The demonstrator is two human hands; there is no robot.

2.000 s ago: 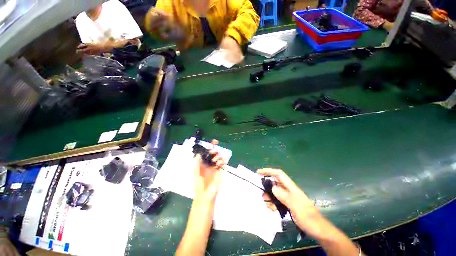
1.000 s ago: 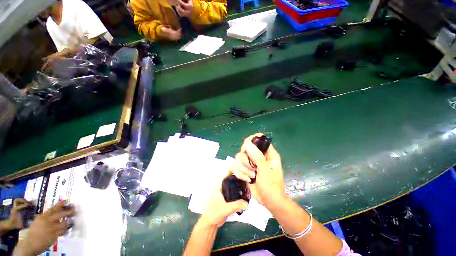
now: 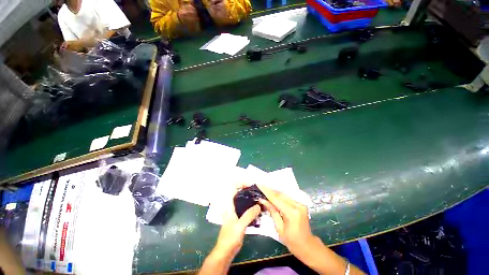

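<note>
A black power adapter (image 3: pixel 249 200) is held between my two hands, above the white plastic bags (image 3: pixel 199 171) spread on the green bench. My left hand (image 3: pixel 236 228) grips it from the left and below, thumb on its face. My right hand (image 3: pixel 288 217) meets it from the right, fingers at its lower right side. The cord is mostly hidden by the fingers. Bagged adapters (image 3: pixel 143 188) lie at the left on a printed carton (image 3: pixel 102 231).
A conveyor belt (image 3: pixel 230 96) with scattered black adapters runs beyond the bench. A wood-edged tray (image 3: pixel 143 110) and a plastic roll (image 3: pixel 160 107) stand left. Two people sit opposite. A blue and red basket (image 3: pixel 343 16) is at the back, a blue bin (image 3: pixel 370 258) at lower right.
The cord stretched between my hands earlier is now gathered in. My right hand has come down beside my left at the adapter. Another person's hands over the carton have withdrawn to the left edge.
</note>
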